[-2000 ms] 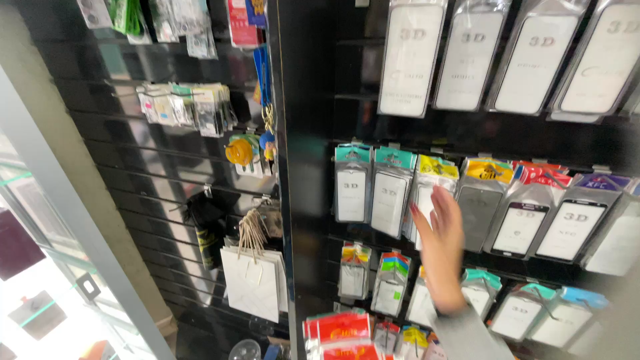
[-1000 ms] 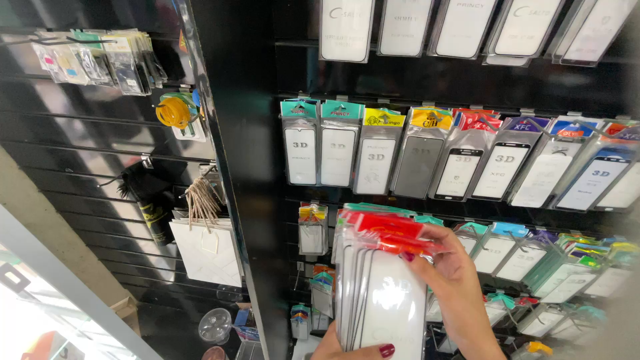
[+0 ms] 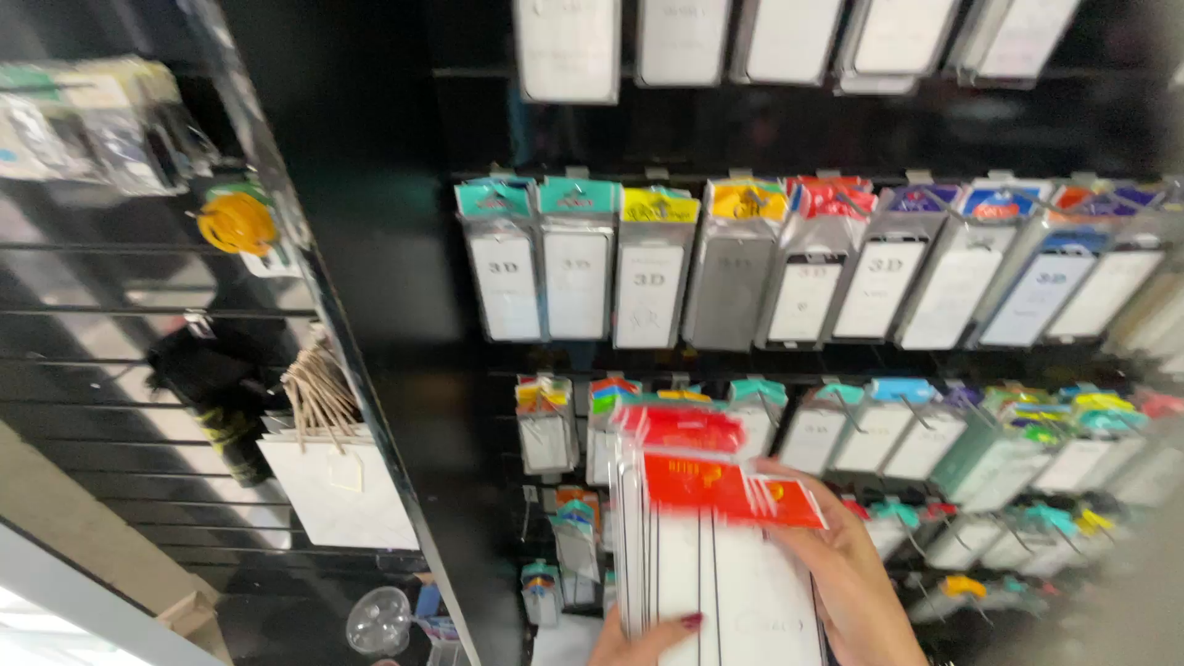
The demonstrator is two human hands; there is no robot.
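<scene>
A stack of phone screen protectors in clear packets with red header cards [image 3: 731,564] is held between both hands, its packets slightly fanned out. My left hand [image 3: 647,643] grips the lower left part, thumb with dark red nail across the front packets; the rest of that hand is cut off by the frame. At the upper right, my right hand [image 3: 846,564] holds the edge near the red headers, with its fingers partly hidden behind the packets. Behind them, a row of hanging screen protectors with coloured headers [image 3: 578,282] spans the black display wall.
More packets hang above [image 3: 684,46] and below [image 3: 893,435] on metal hooks that stick out. A black upright panel [image 3: 370,231] divides the wall. Left of it hang white paper bags with rope handles [image 3: 342,490], a yellow item [image 3: 238,222] and black fabric goods [image 3: 208,370].
Two seconds ago one raised hand was near the hanging row; since then both hands have come onto the red-headed packets. Over the last second the packets have fanned out. The view has shifted rightward.
</scene>
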